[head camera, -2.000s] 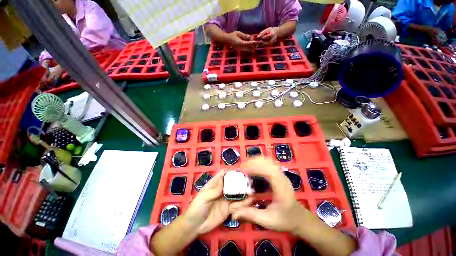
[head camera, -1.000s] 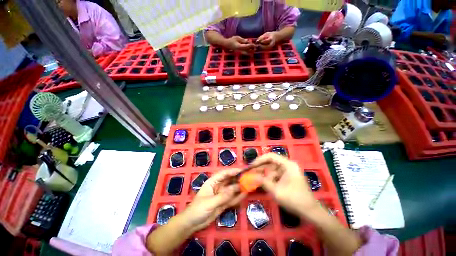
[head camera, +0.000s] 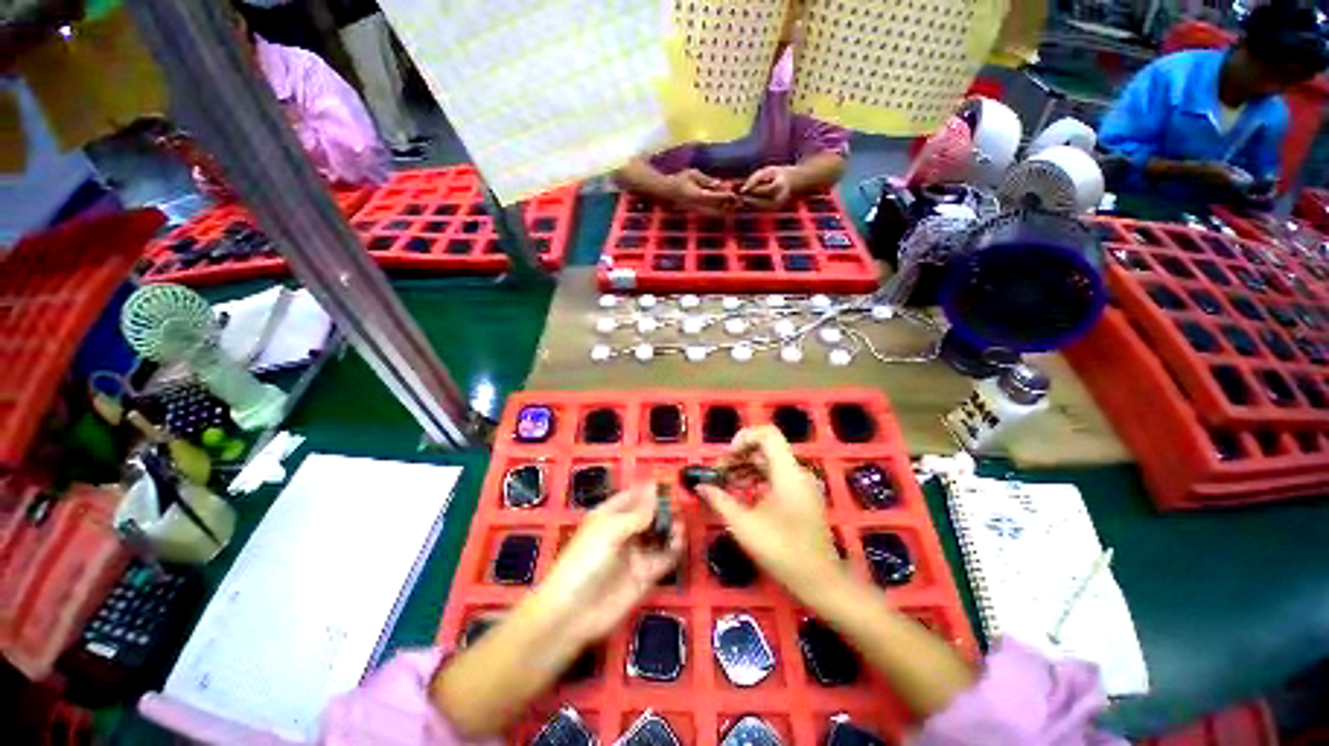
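The red-orange tray (head camera: 474, 583) lies in front of me, its square pockets holding black smartwatch heads; one at the top left (head camera: 534, 423) has a lit purple screen, and one near the front (head camera: 742, 649) looks silvery. My left hand (head camera: 601, 561) is over the tray's middle, fingers closed on a small dark watch unit (head camera: 665, 516) seen nearly edge-on. My right hand (head camera: 780, 510) is just right of it, pinching another small dark piece (head camera: 704, 477), apparently a watch unit. The two pieces are close but apart. My hands and forearms hide several pockets.
A large white page (head camera: 314, 583) lies left; a spiral notebook (head camera: 1028, 561) with a pen (head camera: 1081, 595) lies right. Behind are white charging discs (head camera: 695, 354), a small bottle (head camera: 1003, 408), a dark fan (head camera: 1025, 296) and stacked trays (head camera: 1166, 437). A metal post (head camera: 306, 248) stands left. A person works opposite.
My hands, together around an orange-lit piece one second ago, now hold two dark pieces slightly apart. The second row's right-end pocket, empty before, holds a watch. My view has tilted up.
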